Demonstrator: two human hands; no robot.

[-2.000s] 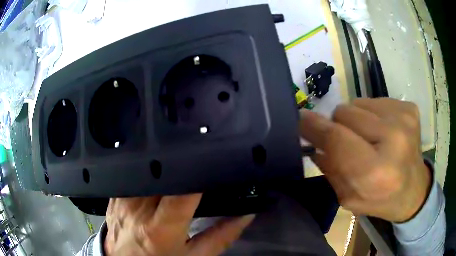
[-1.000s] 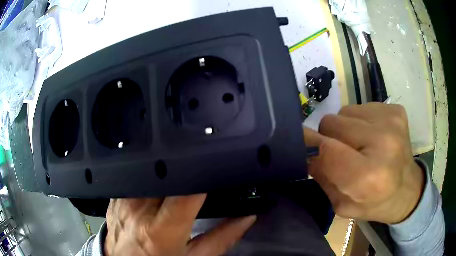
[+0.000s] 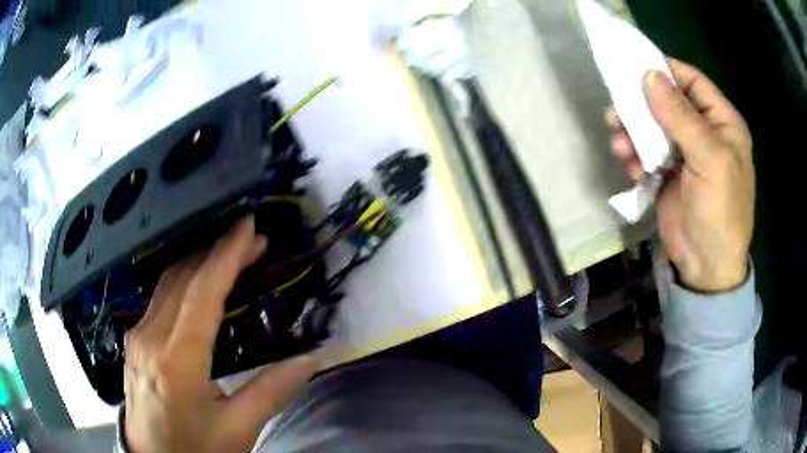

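Observation:
A black socket panel (image 3: pixel 164 190) with three round outlets lies tilted at the left of the white board. Below it shows the open, wire-filled housing (image 3: pixel 274 327). My left hand (image 3: pixel 190 341) lies over the housing, fingers spread, fingertips at the panel's lower edge. A small circuit board (image 3: pixel 379 223) with a yellow part and a small black part (image 3: pixel 403 174) lie on the board to the right, wires running to the housing. A yellow-green wire (image 3: pixel 305 102) sticks out at the panel's right end. My right hand (image 3: pixel 703 159) holds a white crumpled squeeze bag (image 3: pixel 630 84), at the far right.
White plastic brackets (image 3: pixel 133 62) lie at the upper left. A long black tool-like thing (image 3: pixel 518 190) with white crumpled material (image 3: pixel 438 44) at its top lies right of the white board's tan edge (image 3: pixel 451 186). A cardboard-coloured surface (image 3: pixel 571 411) shows below.
The view has shifted right. The socket panel has dropped lower and tilted, exposing the wired inside. My right hand has left the panel's end and now holds the white bag.

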